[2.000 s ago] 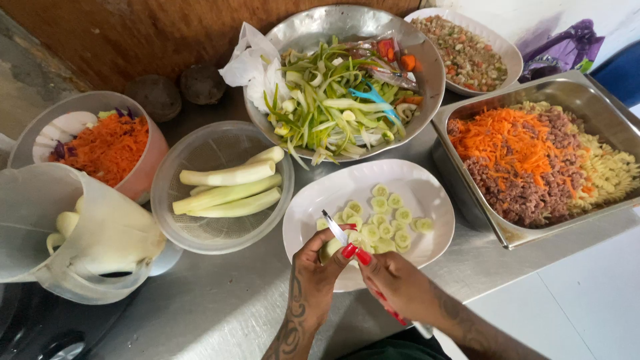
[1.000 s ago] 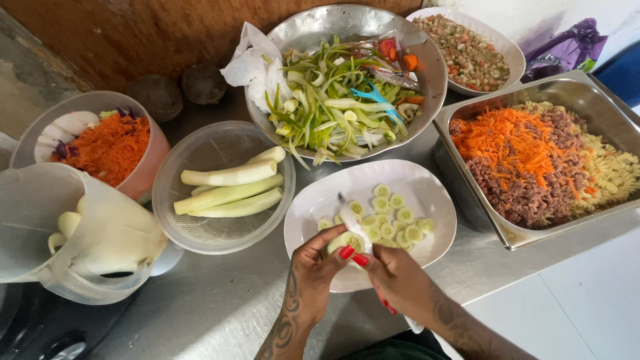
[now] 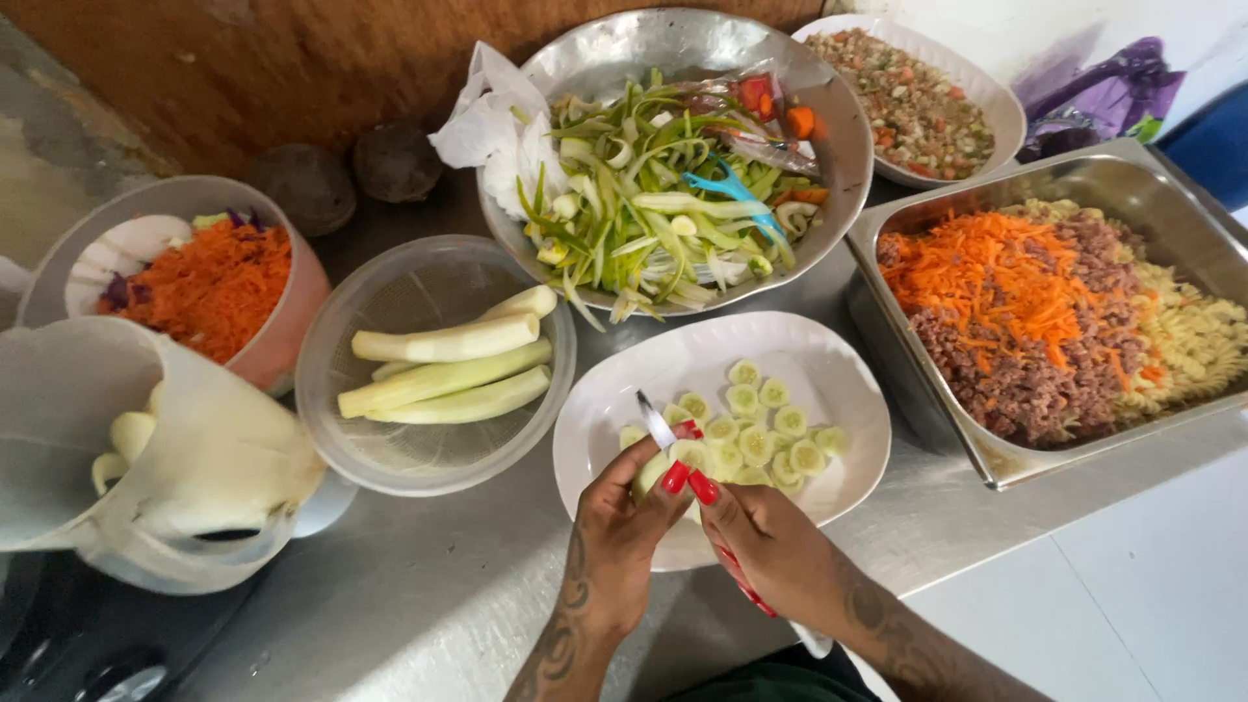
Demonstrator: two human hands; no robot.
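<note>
My left hand (image 3: pixel 629 522) holds a peeled cucumber piece (image 3: pixel 651 475) over the near left part of a white oval dish (image 3: pixel 834 375). Thin cucumber slices (image 3: pixel 756 444) lie in that dish. A knife (image 3: pixel 655 419) crosses the cucumber, its blade tip pointing up and left. My right hand (image 3: pixel 770 546) is closed around the knife, whose white handle end shows below the palm. The thumbs of both hands nearly meet. Left of the dish, several peeled cucumbers (image 3: pixel 448 341) rest in a round plastic strainer (image 3: pixel 322 429).
A metal basin (image 3: pixel 848 185) holds peelings and a blue peeler (image 3: pixel 736 190). At right stands a steel pan (image 3: pixel 960 444) of pasta, minced meat and grated carrot. A translucent jug (image 3: pixel 224 468) and a tub of grated carrot (image 3: pixel 312 312) are at left; a bowl (image 3: pixel 1004 117) of chopped mix stands behind.
The knife blade has shifted from upright over the cucumber to a leftward slant. Both hands stay over the near edge of the oval dish.
</note>
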